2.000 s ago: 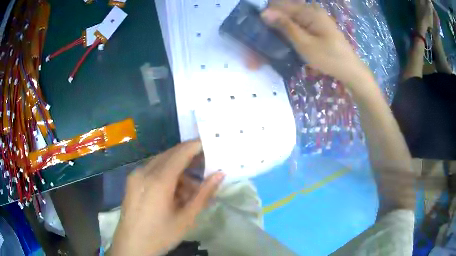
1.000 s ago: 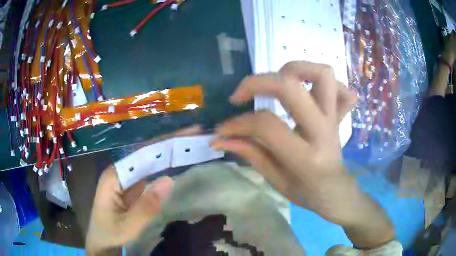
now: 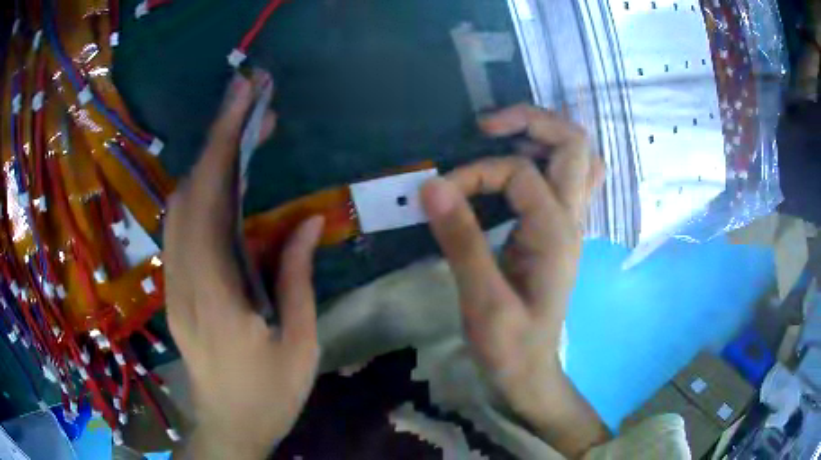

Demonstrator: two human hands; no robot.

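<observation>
A white adhesive pad [image 3: 387, 201] with a dark square lies over the right end of the glossy orange film piece [image 3: 333, 208]. My right hand [image 3: 513, 243] has its thumb and a finger on the pad's right end. My left hand [image 3: 243, 260] holds the cut sticker strip [image 3: 245, 171], seen nearly edge-on along the palm, and its thumb lies on the orange film. The film's left part is partly hidden behind my left hand.
The orange bundle with red and blue wires [image 3: 67, 180] lies at left. A clear tape piece [image 3: 477, 67] is stuck on the dark green mat. White sticker sheets [image 3: 671, 117] are stacked at right, beside the shiny plastic bag [image 3: 763, 90]. A red lead with a white connector [image 3: 237, 57] lies at top.
The sticker strip in my left hand has turned edge-on, and a single pad is now at my right fingers over the orange film. Earlier, my right hand held a dark object over the sheets.
</observation>
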